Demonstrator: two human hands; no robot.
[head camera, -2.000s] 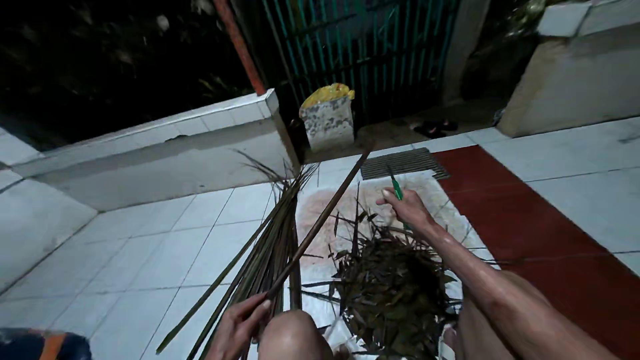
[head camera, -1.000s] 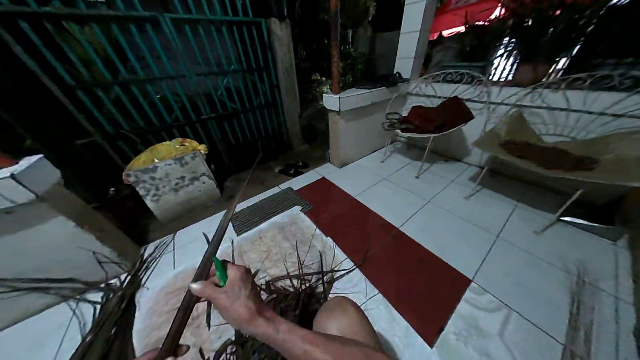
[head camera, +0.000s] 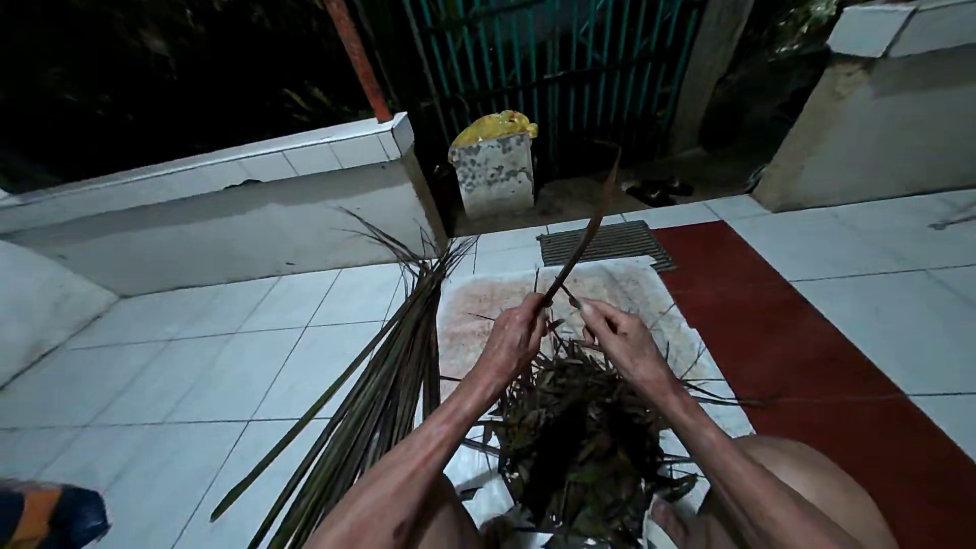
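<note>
My left hand (head camera: 520, 334) grips a long brown palm leaflet (head camera: 583, 242) that points up and away, its tip near the gate. Close on the right, my right hand (head camera: 616, 335) pinches a thin dark strip by the leaflet, between thumb and finger. Whether the green-handled tool is still in that hand cannot be told. Under both hands lies a heap of dark leaf scraps (head camera: 587, 450) on a stained white sheet (head camera: 488, 313). A bundle of long green and brown palm leaflets (head camera: 389, 366) rests to the left.
A ribbed grey mat (head camera: 602, 244) lies beyond the sheet, with a red floor strip (head camera: 808, 366) on the right. Farther off stand a low tiled wall (head camera: 305, 198), a block with a yellow bag (head camera: 496, 171) and a green barred gate (head camera: 564, 76). My knees flank the heap.
The view has swung left again. My left hand now holds the leaflet higher up, beside my right hand. The green tool seen in my right hand earlier no longer shows.
</note>
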